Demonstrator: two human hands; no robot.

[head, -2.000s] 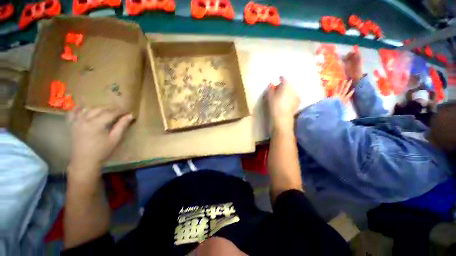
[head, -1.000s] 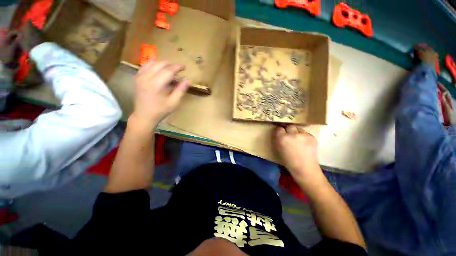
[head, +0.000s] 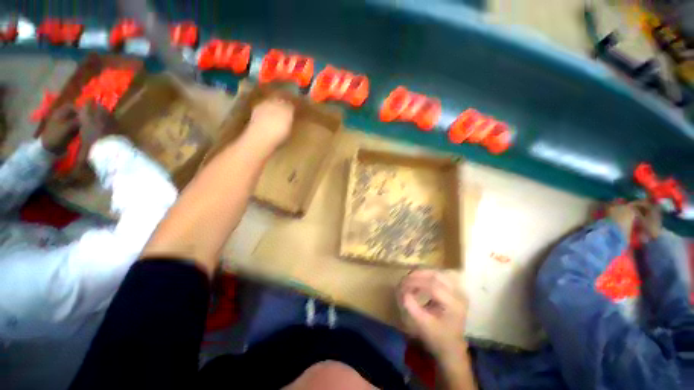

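My left hand (head: 272,122) reaches over the far end of the left cardboard box (head: 293,183); its fingers are blurred and I cannot tell if they hold anything. A few small grey pieces lie in that box. The spring box (head: 403,259) in front of me holds many tiny grey metal pieces, thickest in its nearer part. My right hand (head: 434,305) is at the near right edge of the spring box, fingers curled; I cannot tell if anything is in them. A small orange piece (head: 500,258) lies on the white bench at right.
Orange controller shells (head: 340,86) stand in a row along the green belt (head: 533,148). A person in pale sleeves (head: 125,179) works at left beside another box (head: 171,137) and orange parts. A person in blue denim sleeves (head: 582,266) handles a shell at right.
My left hand has moved from the near edge of the left box to its far end. My right hand stays near the spring box, now more curled upward. The view has shifted.
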